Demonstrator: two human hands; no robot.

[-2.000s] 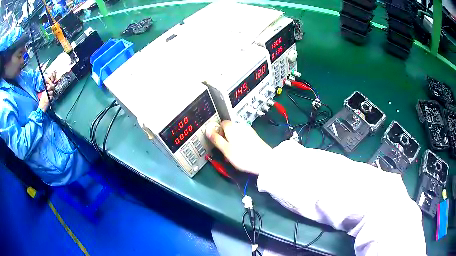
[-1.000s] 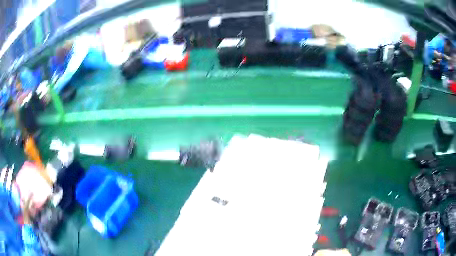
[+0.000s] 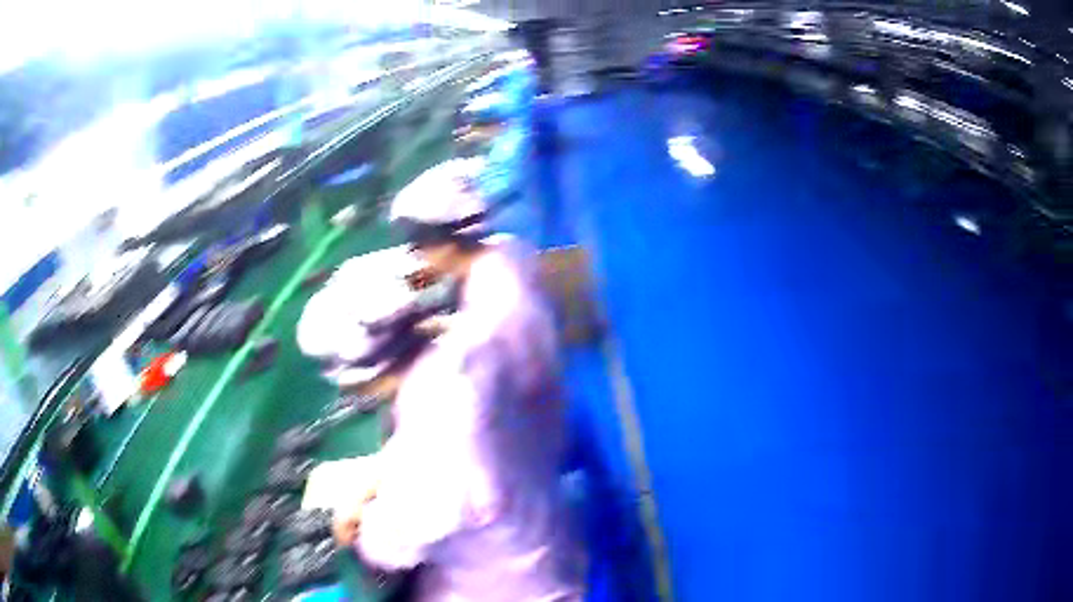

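Neither of my hands is in view. The picture is strongly blurred. Nearest in front of me is a green bench (image 3: 224, 441) with several dark housings (image 3: 253, 535) near its lower edge. Their details are too blurred to tell. A person in a pale pink coat and cap (image 3: 488, 412) is at the bench's right side, with a hand near the housings. The power supplies are not in view.
A glossy blue floor (image 3: 824, 353) spreads to the right, with a yellowish line (image 3: 635, 453) along the bench side. A brown box-like thing (image 3: 567, 294) is behind the person. Another person in blue (image 3: 508, 124) is farther along the bench. A small red thing (image 3: 160, 372) lies at the left.
The view has swung right, from the power supplies to the bench's side and the floor. My right hand, at a supply's front two seconds ago, is out of the picture.
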